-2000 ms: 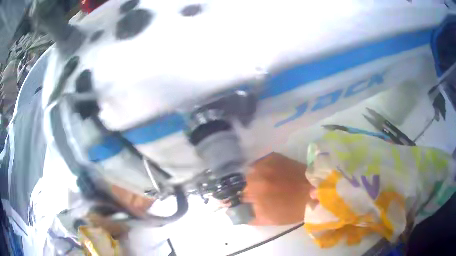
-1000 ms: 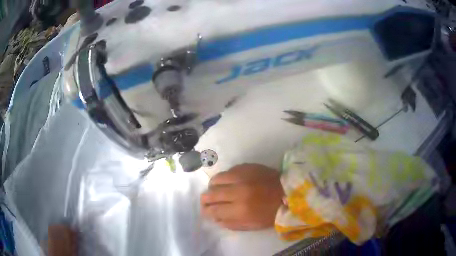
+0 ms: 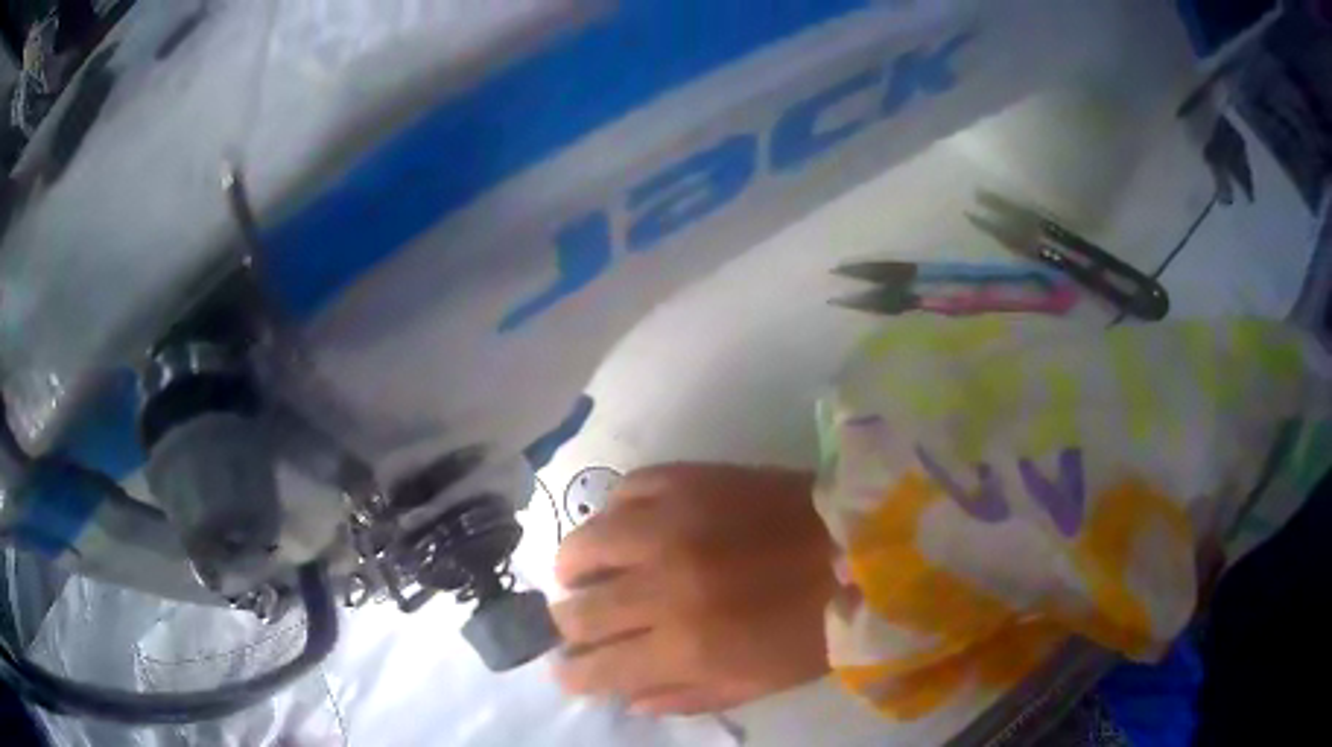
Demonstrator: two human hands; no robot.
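Observation:
White fabric lies bright and overexposed below the sewing machine head, at the lower left. My right hand rests back-up at the fabric's right side, beside the grey tension knob. Its fingers point left and are bent close together; the fingertips and anything under them are hidden. The needle and presser foot cannot be made out behind the machine parts. My left hand is not in view.
The white machine head with blue "JACK" lettering fills the upper left. Pink-and-blue snips and black snips lie on the bed above my patterned sleeve. A dotted disc sits beside my right hand.
The view has moved closer to the machine head, which now covers more of the fabric. My left hand, partly visible one second ago at the lower left, is out of view. My right hand stays beside the fabric.

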